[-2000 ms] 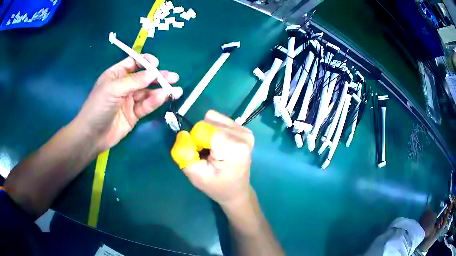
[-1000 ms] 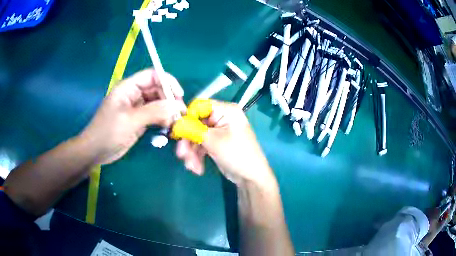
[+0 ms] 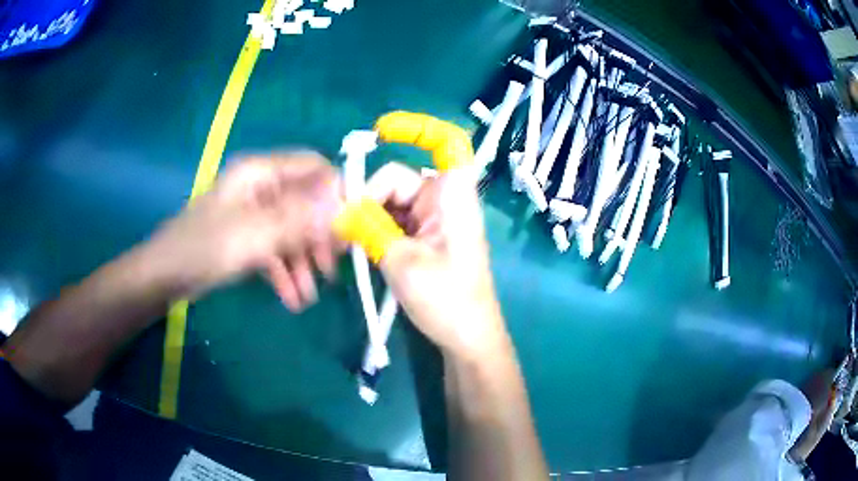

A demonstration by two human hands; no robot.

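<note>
A white wire harness (image 3: pixel 363 282) hangs nearly upright in front of me, with a white connector at its top and white and dark ends at the bottom. A second white strip meets it low down, forming a narrow V. My right hand (image 3: pixel 428 221) holds the harness, its yellow-covered thumb across the strip and its yellow-covered forefinger arched near the top connector. My left hand (image 3: pixel 259 225) is motion-blurred just left of the strip, fingers partly spread; whether it touches the strip is unclear.
Many harnesses (image 3: pixel 611 160) lie piled right of centre, and one (image 3: pixel 722 221) lies apart. White housings (image 3: pixel 292 19) lie by the yellow line (image 3: pixel 218 141). A blue bin (image 3: pixel 42 28) is upper left. A metal rail (image 3: pixel 696 103) curves behind the pile. A person's white sleeve (image 3: pixel 753 437) is lower right.
The harness has swung from pointing up and left to hanging down below my right hand. My right forefinger has lifted away from the thumb. My left hand has moved slightly away from the right.
</note>
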